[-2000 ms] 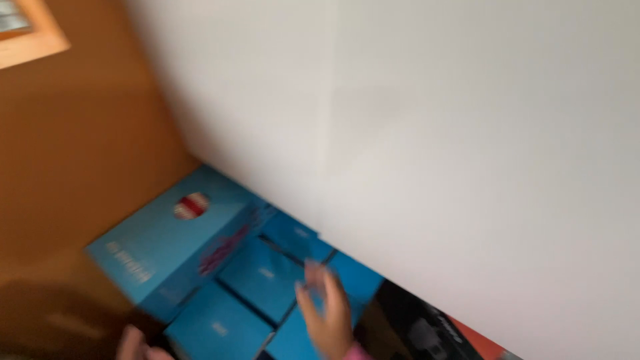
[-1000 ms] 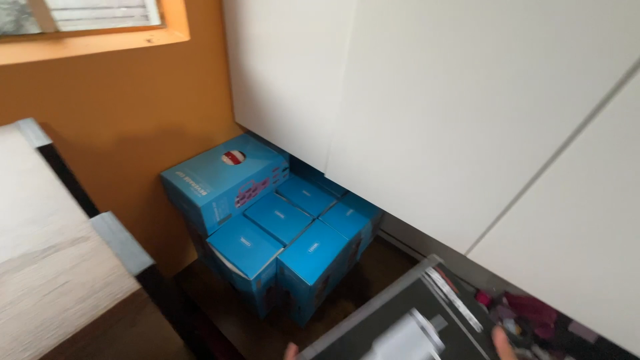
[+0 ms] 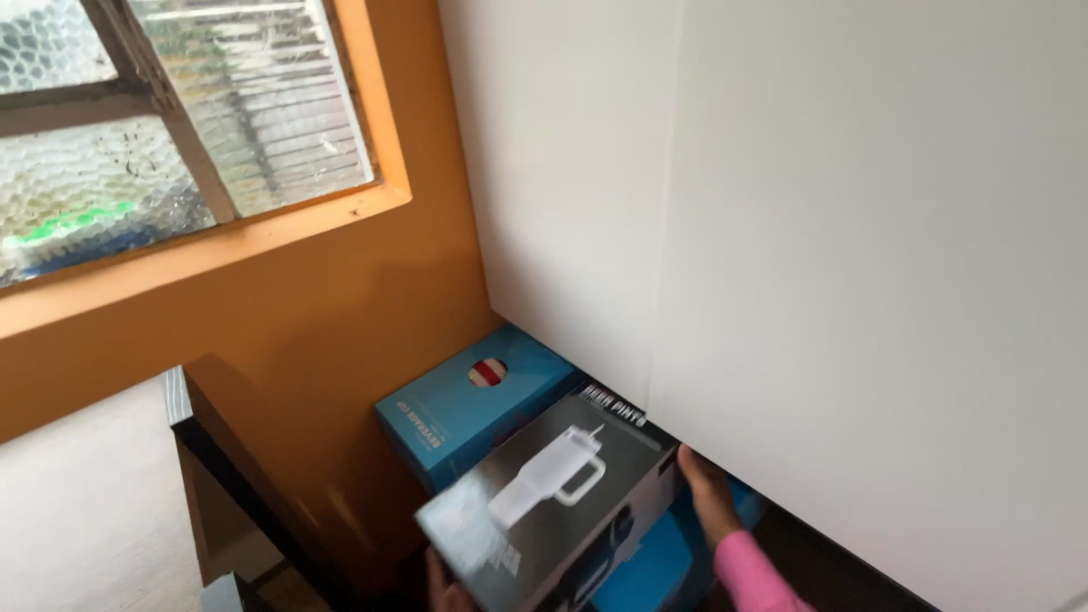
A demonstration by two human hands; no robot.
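Note:
A dark grey cardboard box [image 3: 586,518] with a white handled tumbler pictured on it is held between my two hands, tilted over the blue boxes. My right hand [image 3: 710,497], below a pink sleeve, grips its right end near the white panel. My left hand [image 3: 446,586] holds the near left end, partly hidden by the box and cut off by the lower edge. A blue beverage cup box [image 3: 476,399] with a round red and white mark lies just behind it. Another blue box [image 3: 650,561] shows below the grey one; the rest of the stack is hidden.
A large white panel [image 3: 807,255] rises over the boxes on the right. An orange wall [image 3: 340,340] with a window [image 3: 255,93] stands at the left. At the lower left is a light wood-look surface [image 3: 93,501] with a dark edge.
The dark grey box, at the lower right a second ago, is now over the blue boxes, with both hands on it. The view has shifted, showing more of the window.

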